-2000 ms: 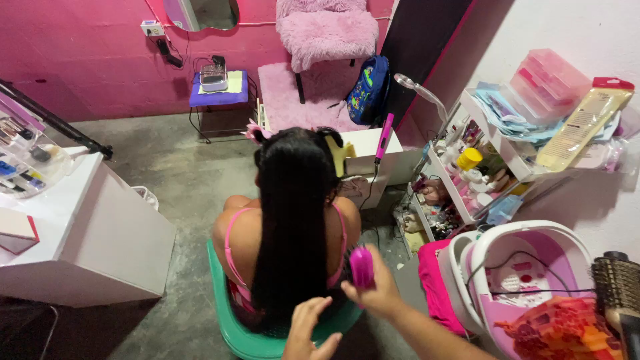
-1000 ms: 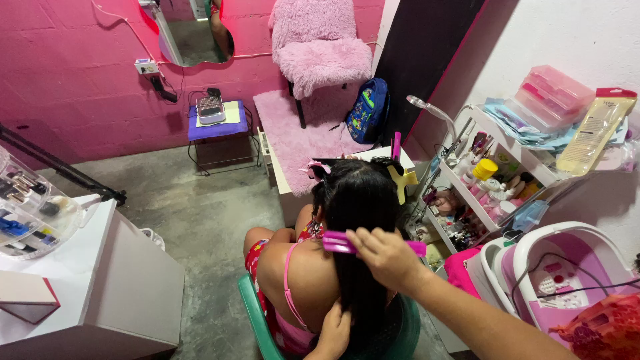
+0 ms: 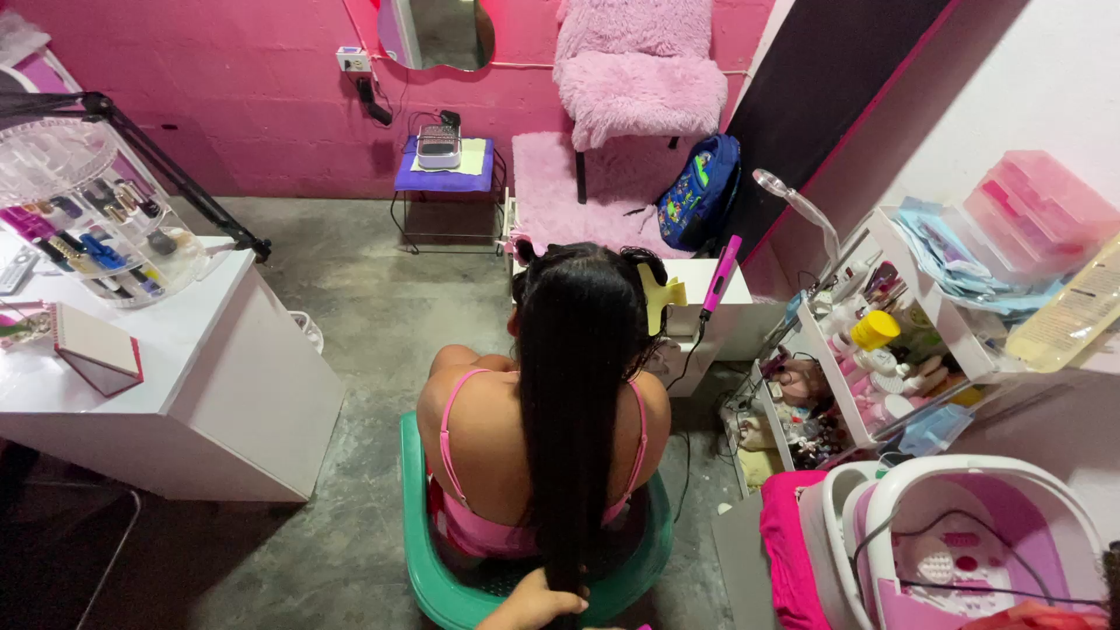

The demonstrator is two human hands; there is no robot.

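Note:
A person with long, straight black hair (image 3: 573,394) sits with their back to me on a green plastic chair (image 3: 429,573). At the bottom edge, my left hand (image 3: 535,602) is closed around the lower length of that hair. My right hand is out of view. A sliver of something magenta (image 3: 645,626) shows at the bottom edge, too little to identify. A yellow claw clip (image 3: 658,299) holds hair at the right side of the head, and a small pink clip (image 3: 522,248) is at the left. A magenta hair straightener (image 3: 721,278) stands by the white cabinet beyond, its cord hanging down.
On the left is a white desk (image 3: 201,350) with a nail polish rack (image 3: 96,219). To the right are a white trolley (image 3: 840,367) full of bottles, a foot spa tub (image 3: 989,472) and magenta cloth (image 3: 787,551). Ahead stand a small table (image 3: 444,181), a furry pink chair (image 3: 643,87) and a blue backpack (image 3: 700,192).
My right hand, with the magenta brush beside the hair one second ago, has left the view. My left hand, open two seconds ago, now grips the hair. The seated person's back faces me more squarely.

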